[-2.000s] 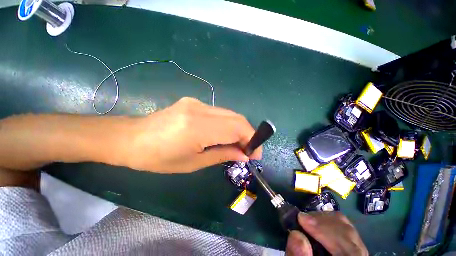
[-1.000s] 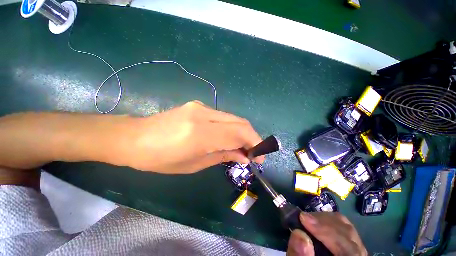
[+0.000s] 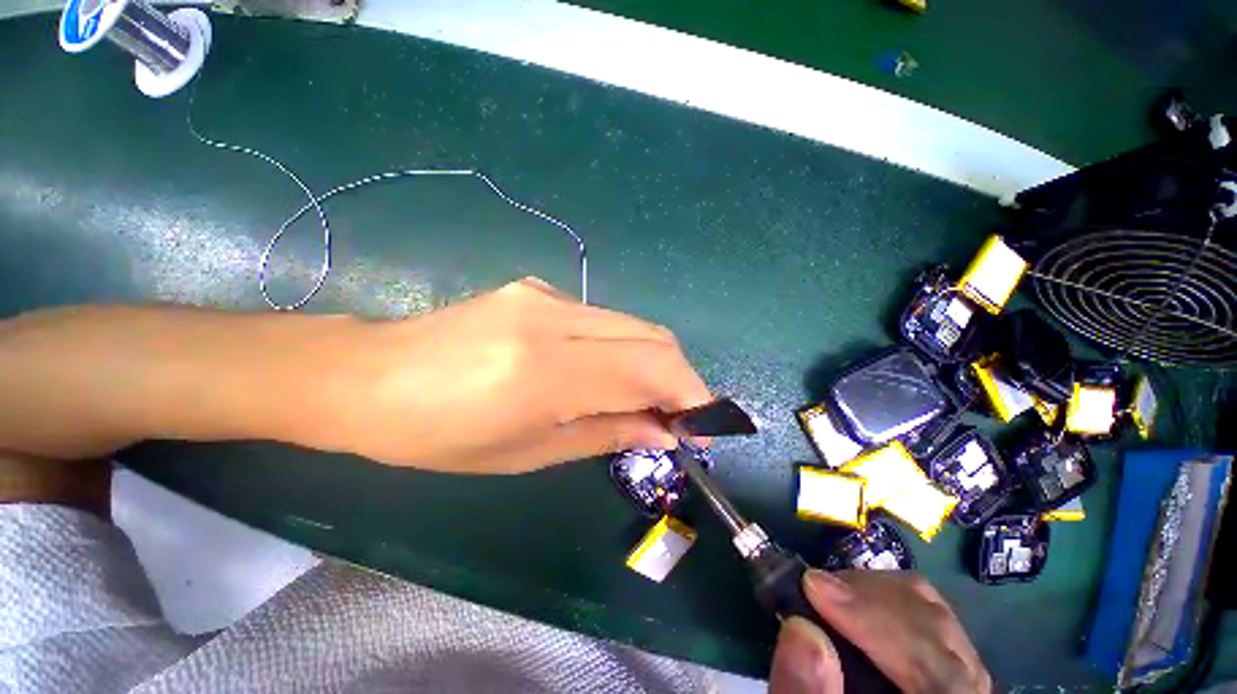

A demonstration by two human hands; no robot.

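A small black housing with a circuit board (image 3: 649, 477) lies on the green mat below my left fingertips. A yellow-edged battery (image 3: 661, 549) lies just below it. My left hand (image 3: 543, 380) reaches in from the left and pinches dark tweezers (image 3: 716, 419), whose thick end points right; their tips are hidden. My right hand (image 3: 889, 637), cut by the bottom edge, holds the soldering iron (image 3: 773, 567) like a pen. Its thin tip reaches the housing's upper right side; exact contact cannot be told. Solder wire (image 3: 532, 208) runs down behind my left hand.
A solder spool (image 3: 166, 52) stands at upper left. Right of the work lies a pile of housings (image 3: 967, 468) and batteries (image 3: 901, 485), with a larger dark rounded piece (image 3: 889, 393). Beyond are a fan guard (image 3: 1146, 292) and a blue tray (image 3: 1129, 569). A pale rail (image 3: 760, 102) crosses the top.
The tweezers' thick end has swung down from pointing up and right to nearly level. The iron and housing have stayed almost in place. Small items on the belt have shifted left.
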